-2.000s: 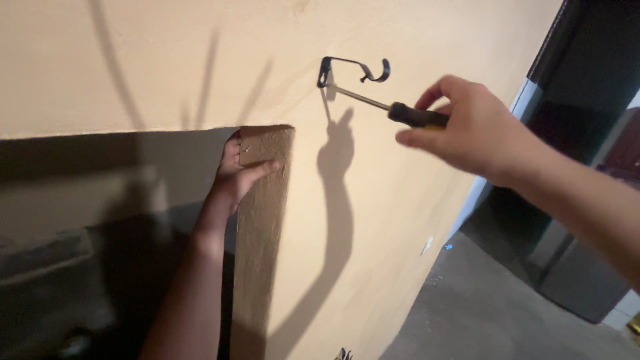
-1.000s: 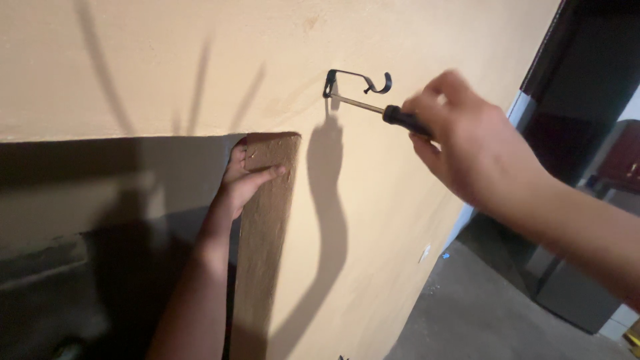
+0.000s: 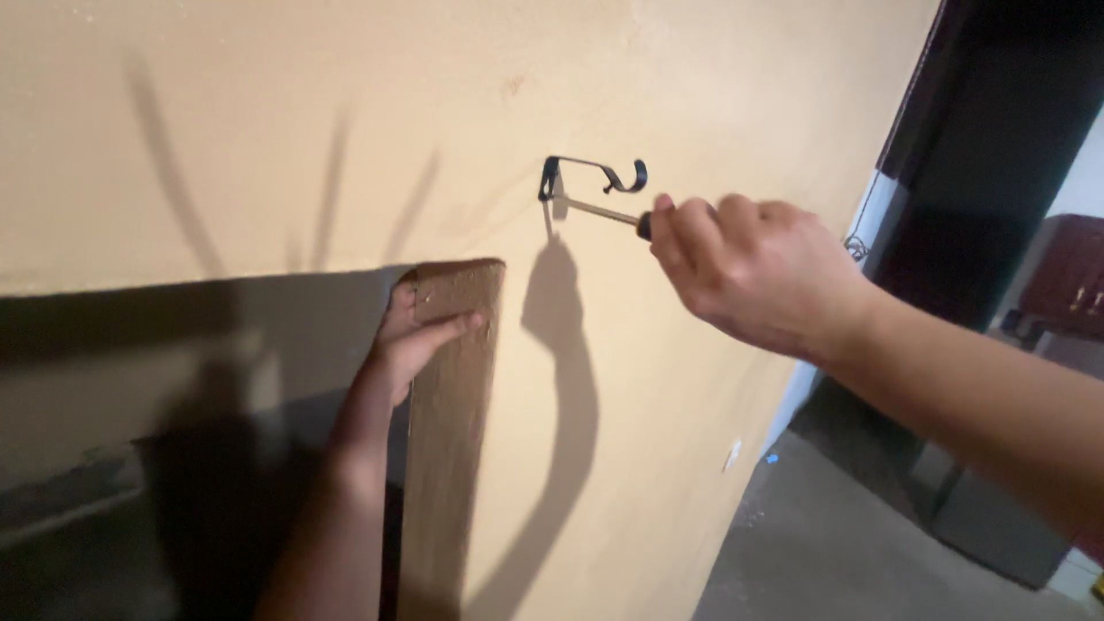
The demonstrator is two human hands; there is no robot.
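Observation:
A black metal curtain rod bracket (image 3: 595,164) stands out from the cream wall (image 3: 655,362), its curved hook end pointing right. My right hand (image 3: 742,267) is closed around the handle of a screwdriver (image 3: 604,210), whose shaft reaches left to the lower part of the bracket's base plate. Whether the tip sits in a screw head is too small to tell. Lower left, my left hand (image 3: 423,336) grips the inner edge of the wall opening (image 3: 448,431), thumb on the near face and the other fingers partly hidden behind it.
The wall opening takes up the lower left, with a dark space behind it. Shadows of my arm and the tool fall on the wall. At the right are a grey floor (image 3: 793,535), a dark doorway, a dark red object (image 3: 1069,276) and a small blue scrap (image 3: 772,459).
My right hand has turned about the screwdriver handle, from fingers extended along it to knuckles wrapped over it. The shaft stays at the bracket's base. My left hand keeps its place on the edge.

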